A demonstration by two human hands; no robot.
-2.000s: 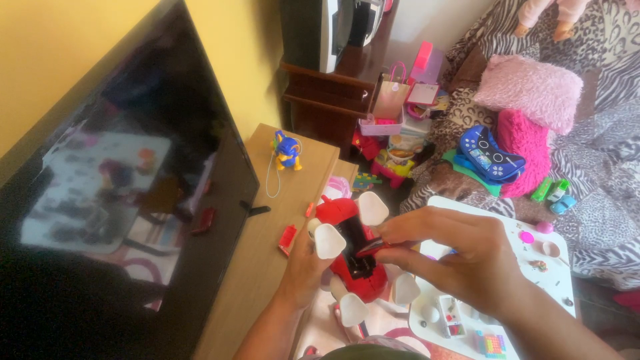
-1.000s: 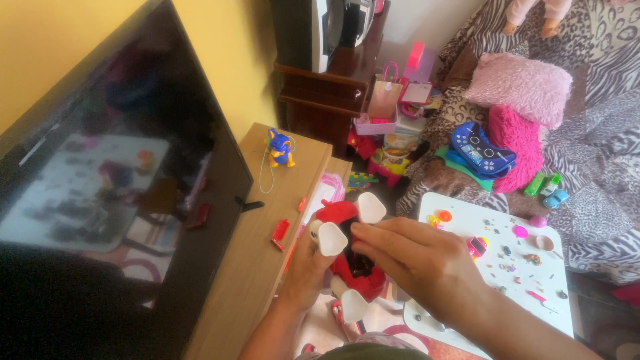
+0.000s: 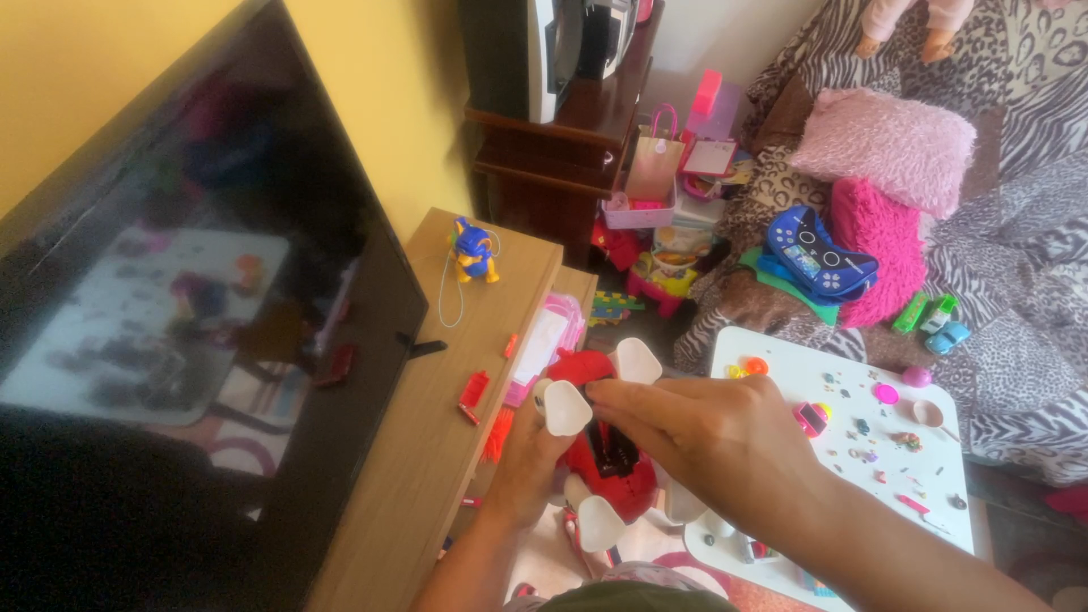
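A red plastic toy [image 3: 625, 484] with rounded white feet and a dark open compartment is held over the floor, between the wooden shelf and the white table. My left hand [image 3: 523, 467] grips its left side, partly behind a white foot [image 3: 567, 408]. My right hand [image 3: 722, 425] reaches across from the right, fingertips pinched together at the compartment's upper end; whether something small is between them is hidden. On the wooden shelf [image 3: 382, 484] lies a small red plastic cover [image 3: 474, 389], with a smaller red piece [image 3: 511, 345] near the edge.
A large television [image 3: 212, 255] stands on the shelf at left, near a blue and yellow toy figure [image 3: 473, 251] with a string loop. The white table [image 3: 756, 484] at right holds many small toy parts. Behind it, a sofa with an animal-print cover [image 3: 1003, 297] bears pillows and a blue controller-shaped case [image 3: 816, 255].
Two seconds ago my right hand held a small dark and red item above the compartment; now its fingertips are at the compartment's upper end. My left hand keeps its hold on the toy.
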